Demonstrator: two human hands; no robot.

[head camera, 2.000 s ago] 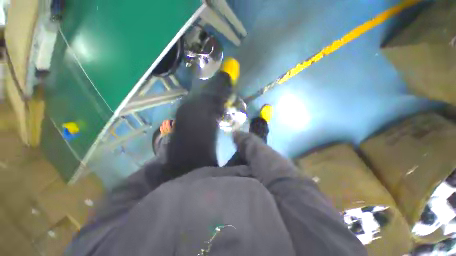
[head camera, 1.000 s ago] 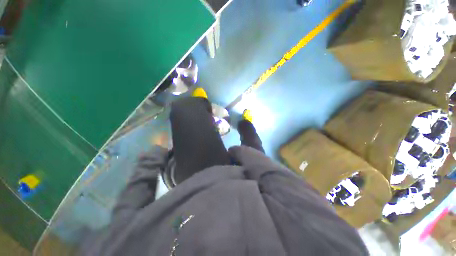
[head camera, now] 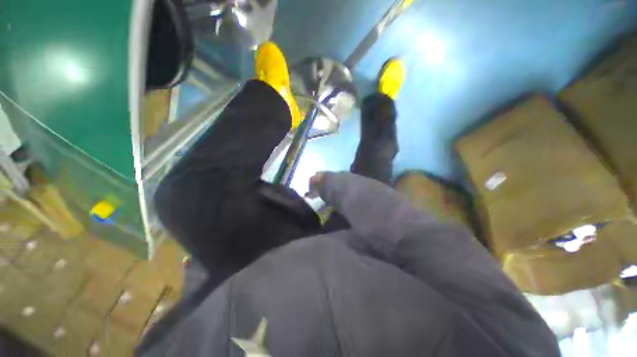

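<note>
A stool stands between my legs. Its shiny chrome base and slanting post show, and its black seat is mostly hidden by my thigh and jacket. My right hand is small and mostly covered by the grey sleeve. It is beside the seat edge, and its fingers and any grip cannot be made out. My left hand is not visible; only the left sleeve shows low beside my thigh.
A green-topped bench is at left, with another black seat and chrome base beside it. Brown cartons stand at right, others at lower left. A yellow line marks the blue floor.
The stool's base and post now show more clearly between my feet. My left leg is bent outward, and my left hand has gone out of sight. The view has shifted relative to the bench and cartons.
</note>
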